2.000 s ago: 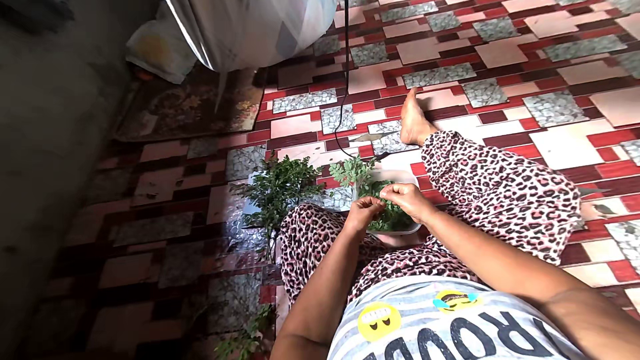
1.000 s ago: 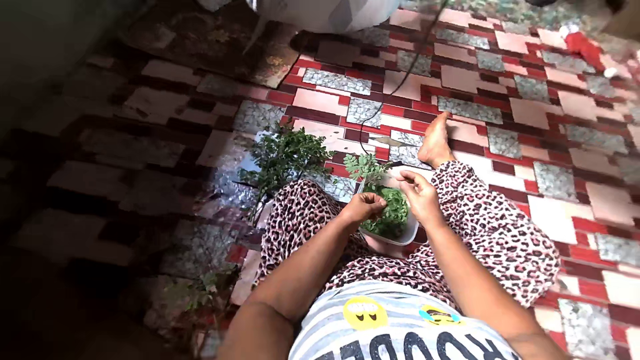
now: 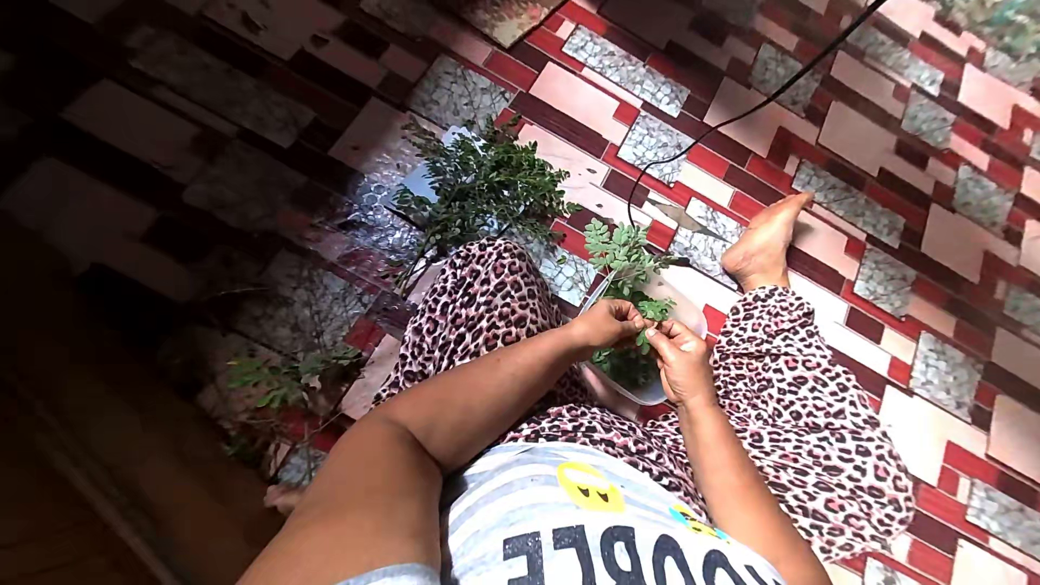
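Between my legs on the floor stands a translucent plastic container [image 3: 691,306] with green leaves [image 3: 627,366] in it. Over it my left hand [image 3: 609,325] and my right hand [image 3: 681,357] meet, fingertips pinched on a small leafy sprig [image 3: 656,309]. A paler leafy sprig [image 3: 621,248] extends past the container's far rim; whether it joins the piece in my fingers cannot be told. Beyond my left knee lies a pile of dark green leafy branches [image 3: 496,183].
A black cable [image 3: 731,120] runs over the tiled floor [image 3: 577,96] toward the container. Stripped-looking stems and leaves [image 3: 280,382] lie at the left, partly in shadow. Something pale blue [image 3: 418,180] shows beneath the branches. My bare foot [image 3: 768,244] rests at the right.
My hands were apart over the container one second ago and are now together at a sprig. The view has shifted, and the white hanging cloth-like thing at the top is out of it.
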